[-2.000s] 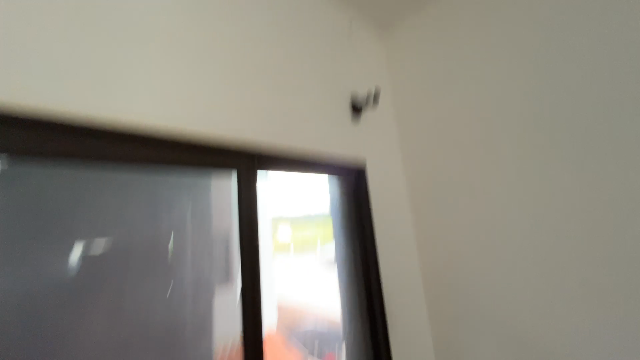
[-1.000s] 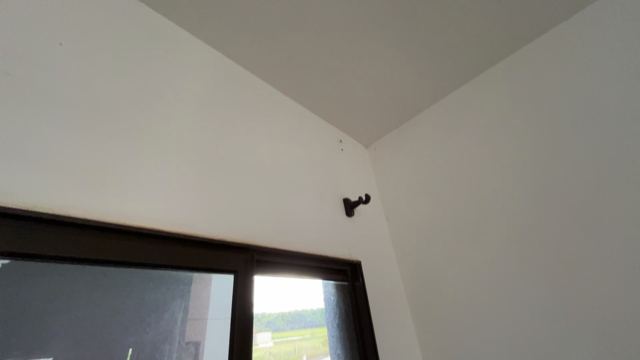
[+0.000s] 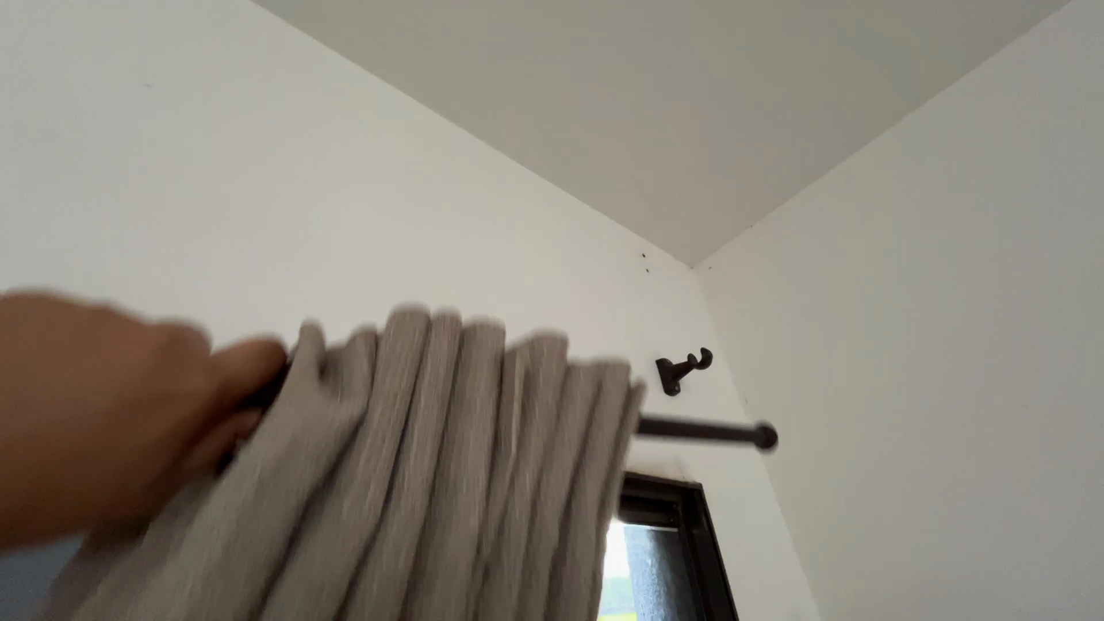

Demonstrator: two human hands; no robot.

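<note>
My left hand [image 3: 129, 414], blurred, comes in from the left edge, its fingers closed round a dark curtain rod at the left end of the bunched cloth. A grey-beige curtain [image 3: 483, 448] hangs gathered in folds on the rod and hides its middle. The bare right end of the dark curtain rod [image 3: 699, 429] sticks out past the cloth and ends in a round knob. Above that end, apart from it in the picture, a dark curtain rod bracket [image 3: 681, 371] with an open hook is fixed to the wall. My right hand is not in view.
A dark window frame [image 3: 711, 552] shows behind the curtain at the lower right, with daylight in its pane. The white wall [image 3: 483, 216] meets the right-hand wall [image 3: 931, 345] and the sloping ceiling [image 3: 647, 112] at a corner near the bracket. Small dark marks dot the wall above the bracket.
My left hand, the curtain and the rod have come into view in front of the window; neither earlier frame shows them. The bracket remains on the wall.
</note>
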